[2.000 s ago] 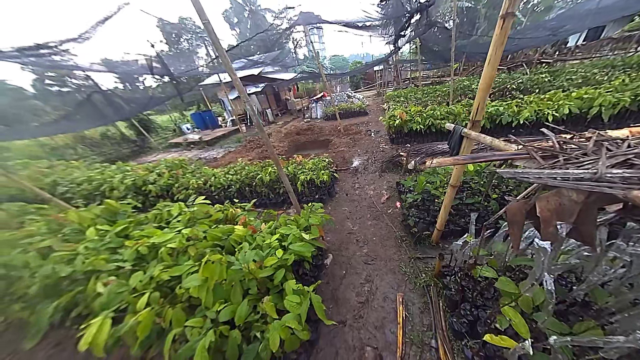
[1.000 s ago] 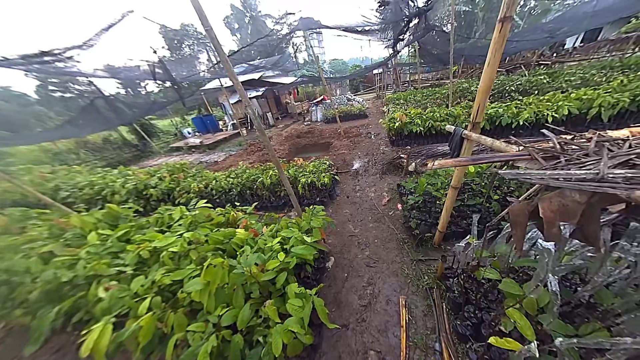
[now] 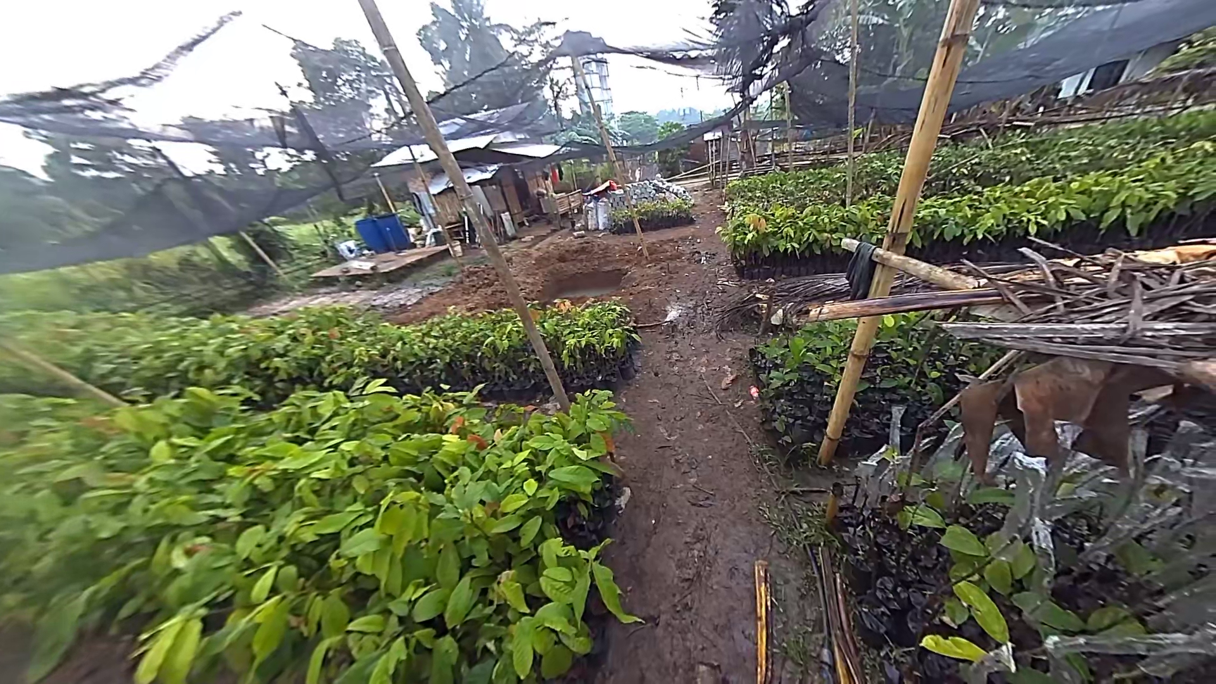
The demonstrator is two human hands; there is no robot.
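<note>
Neither my left hand nor my right hand shows in the head view. Leafy green seedlings [image 3: 380, 532] fill the near left, and a second bed of seedlings [image 3: 323, 351] lies behind them. Between the beds and the right side runs a muddy dirt path [image 3: 679, 513]. On the right, a bamboo pole [image 3: 898, 223] leans beside a low rack of dry sticks and fronds [image 3: 1092, 313]. Potted plants in dark bags [image 3: 845, 380] stand behind the pole's foot.
A thinner pole [image 3: 465, 195] slants up at the left bed. Dark shade netting [image 3: 608, 57] sags overhead. A split bamboo piece [image 3: 763, 617] lies on the path's right edge. Farther off are a dug pit [image 3: 584, 284], blue drums [image 3: 383, 233] and a shed [image 3: 484, 185].
</note>
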